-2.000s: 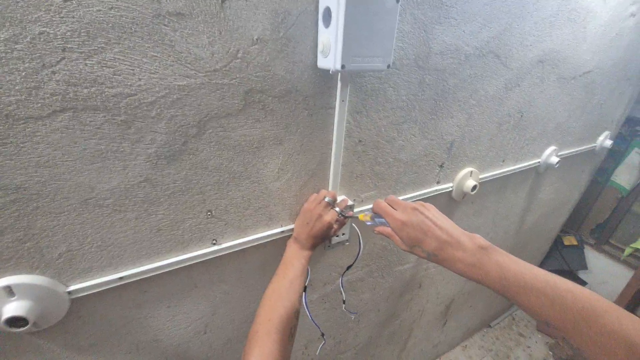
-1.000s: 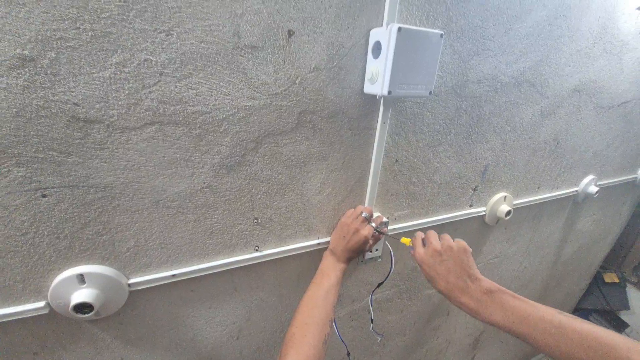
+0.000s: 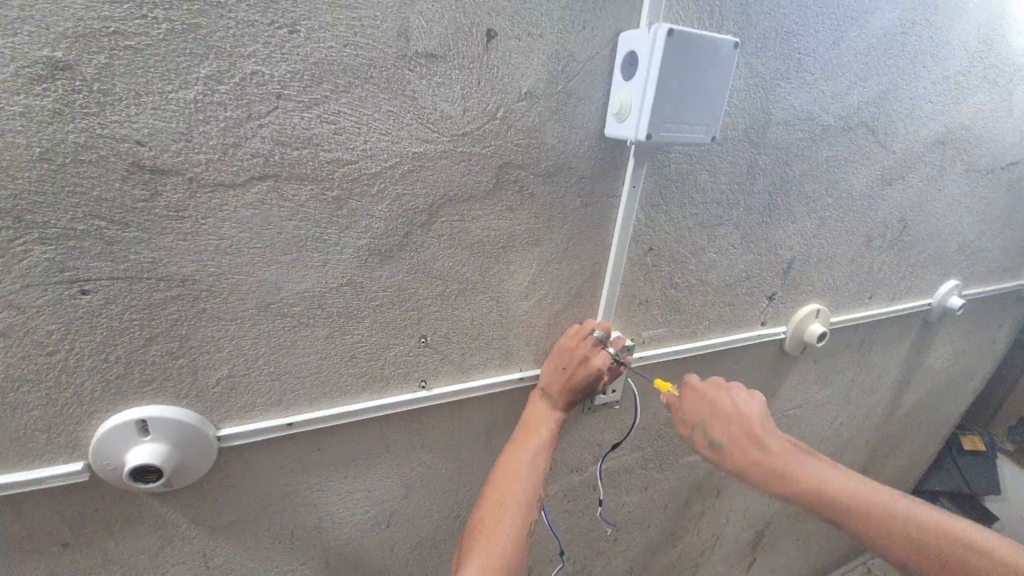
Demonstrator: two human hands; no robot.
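My left hand grips a small electrical device, mostly hidden by its fingers, at the upper part of a wall-mounted outlet box or plate. In my right hand is a screwdriver with a yellow collar; its thin shaft points left, and its tip meets the device at my left fingertips. Dark and white wires hang below the plate, and another pair dangles beside my left forearm. White cable trunking runs to the plate from both sides and from above.
A grey junction box is fixed above on the rough plaster wall. Round lampholders sit along the trunking: a white one at left, a cream one and another white one at right. Dark objects lie at lower right.
The view has shifted, bringing the left lampholder and the junction box more fully into sight. Both hands stay at the plate, with the screwdriver still in my right hand.
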